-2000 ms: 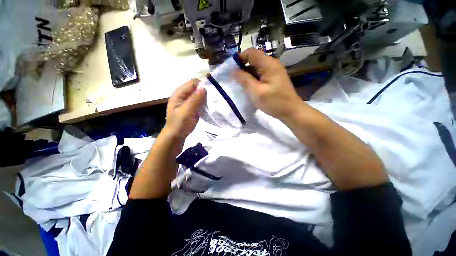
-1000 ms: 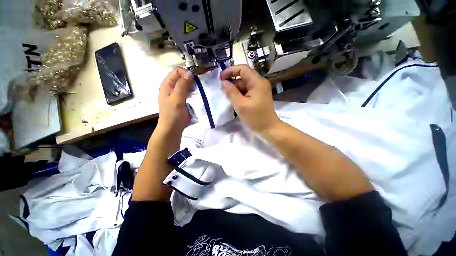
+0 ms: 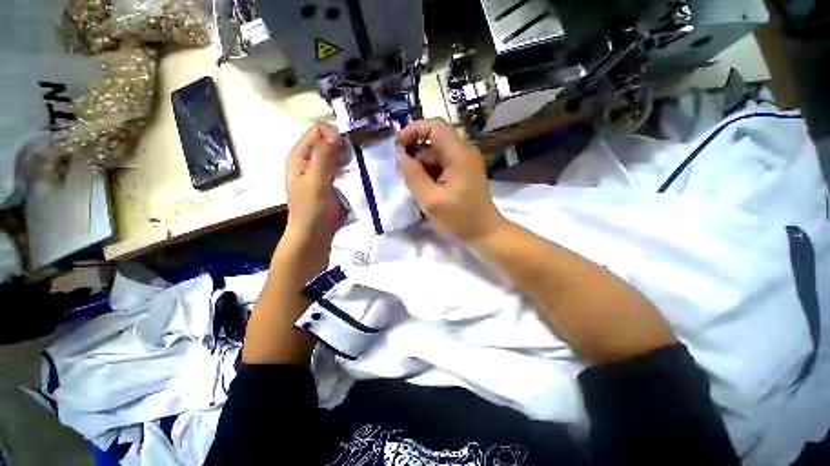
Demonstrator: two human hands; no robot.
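Note:
A white cuff or tab (image 3: 387,187) with a dark navy line is held flat at the button-sewing machine (image 3: 341,45). Its far edge lies under the shiny clamp parts. My left hand (image 3: 316,177) pinches its left edge. My right hand (image 3: 446,182) pinches its right edge near the clamp. The rest of the white garment (image 3: 510,300) spreads over my lap. Another cuff (image 3: 343,319) with navy trim and two dark buttons lies below my hands. The needle point is hidden by the machine head.
A black phone (image 3: 204,132) and bags with gold-brown contents (image 3: 114,100) are on the pale wooden table (image 3: 264,173) at the left. A white garment pile (image 3: 136,355) lies lower left. A second metal unit (image 3: 528,45) stands right of the head.
Both hands have brought the cuff from a tilted position in front of the machine up to the clamp, and it now lies straighter. The view has shifted slightly.

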